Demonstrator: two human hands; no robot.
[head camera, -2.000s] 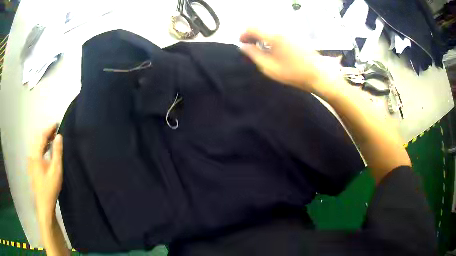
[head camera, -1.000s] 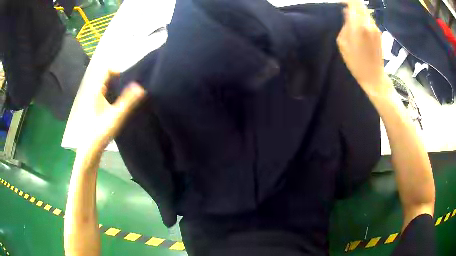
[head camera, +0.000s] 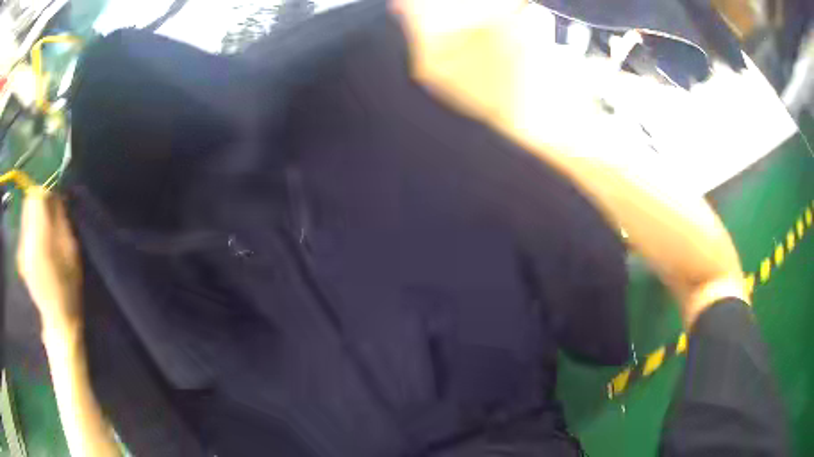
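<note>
A dark navy jacket (head camera: 375, 205) fills the middle of the view, blurred by motion. Pale thread loops (head camera: 239, 247) show on its front. My left hand (head camera: 51, 259) is at the jacket's left edge and seems to grip the cloth; its fingertips are blurred. My right hand (head camera: 464, 54) is at the jacket's upper edge, partly cut off by the top of the picture, and grips the cloth there. A dark sleeve of the jacket hangs down at the right, below my right forearm.
A white table (head camera: 732, 134) shows at the upper right, with dark and white cloth pieces (head camera: 660, 55) on it. Green floor (head camera: 776, 312) with yellow-black tape (head camera: 654, 361) lies at the lower right. A yellow metal rail (head camera: 37, 67) is at the upper left.
The jacket lay spread on the table, then was lifted and bunched; now it is spread wider again. Both hands have shifted left in view, and the camera view has turned.
</note>
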